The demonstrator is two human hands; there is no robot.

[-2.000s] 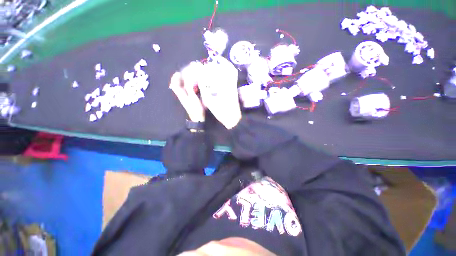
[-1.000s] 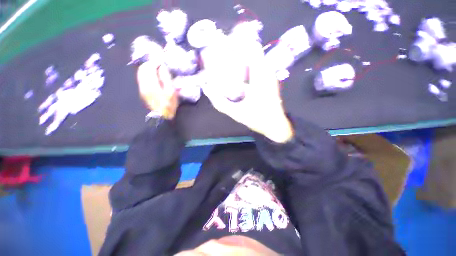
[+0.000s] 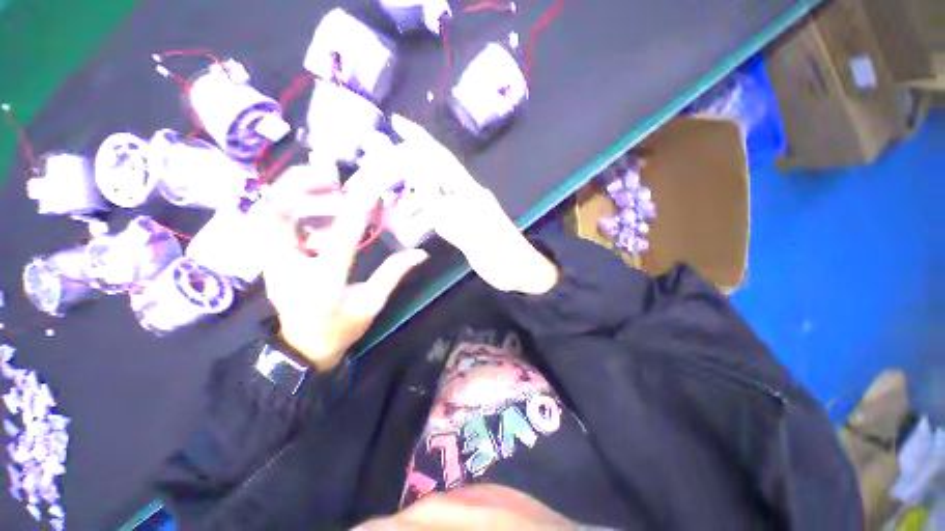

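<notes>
Several white to pale-purple motor housings [image 3: 233, 109] with thin red wires lie grouped on the dark mat. My left hand [image 3: 321, 275], with a watch at the wrist, is over the near side of the group, thumb held apart; its fingers blur into the white parts, so a grip cannot be told. My right hand [image 3: 471, 213] is beside it, palm turned inward, its fingers around a pale housing [image 3: 409, 218] near the bench edge. A red wire runs between the hands. Overexposure hides the fingertips.
Small white fittings [image 3: 36, 436] lie in a pile at the lower left. Another housing [image 3: 489, 88] lies at the upper right of the mat. An open carton [image 3: 715, 207] with purple-white parts is beyond the teal edge [image 3: 601, 166]. More cartons [image 3: 845, 78] stand on the blue floor.
The view has turned toward the right side of the bench, bringing the open carton into sight. My left hand has its thumb spread; my right hand is closer to the bench edge.
</notes>
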